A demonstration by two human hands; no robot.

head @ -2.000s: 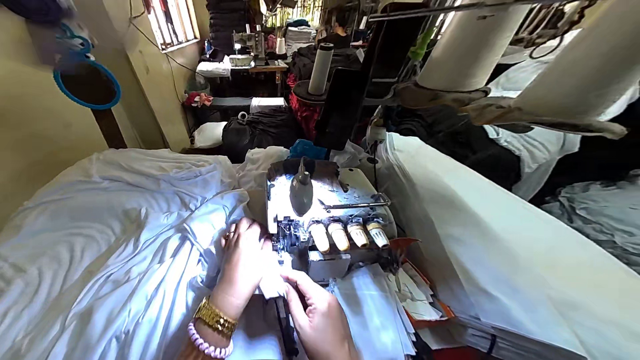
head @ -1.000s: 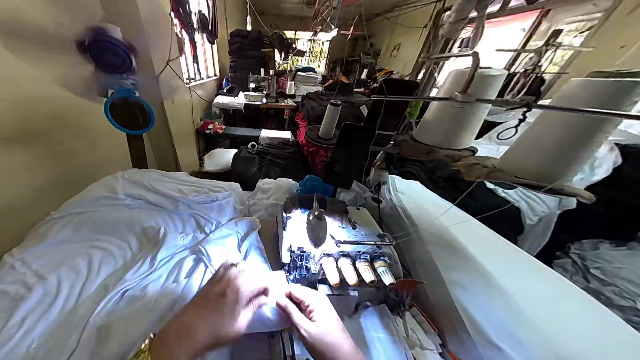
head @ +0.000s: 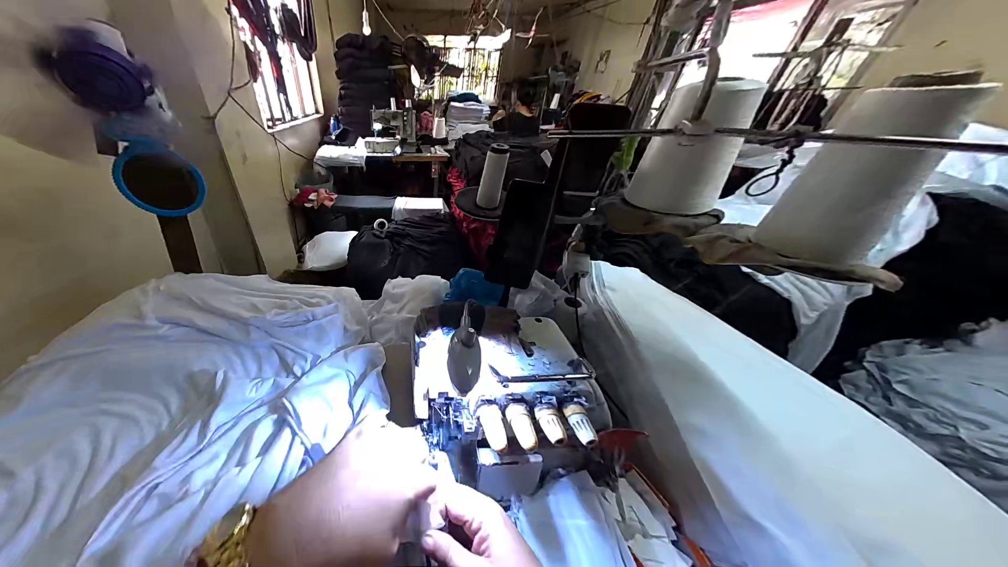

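An overlock sewing machine (head: 504, 354) with several tension dials (head: 537, 425) stands in the middle, brightly lit around its needle area (head: 450, 421). My left hand (head: 354, 488), with a gold-coloured band at its wrist, is blurred just in front of and left of the needle area. Close against it, my right hand (head: 480, 528) has thumb and fingers pinched on a small piece of white fabric (head: 431, 516). What the left fingers do is hidden behind the hand. A large heap of white fabric (head: 197, 378) spreads to the left of the machine.
Long layered white fabric (head: 756, 425) lies right of the machine. White cut pieces (head: 571, 512) sit in front of it. Large thread cones (head: 697, 150) stand on a rack with a metal rod at upper right. A fan (head: 102, 71) and a blue-rimmed mirror (head: 160, 179) are at left.
Both hands have moved toward me from the machine's needle area, where they were two seconds ago. The view has tilted upward and swung somewhat.
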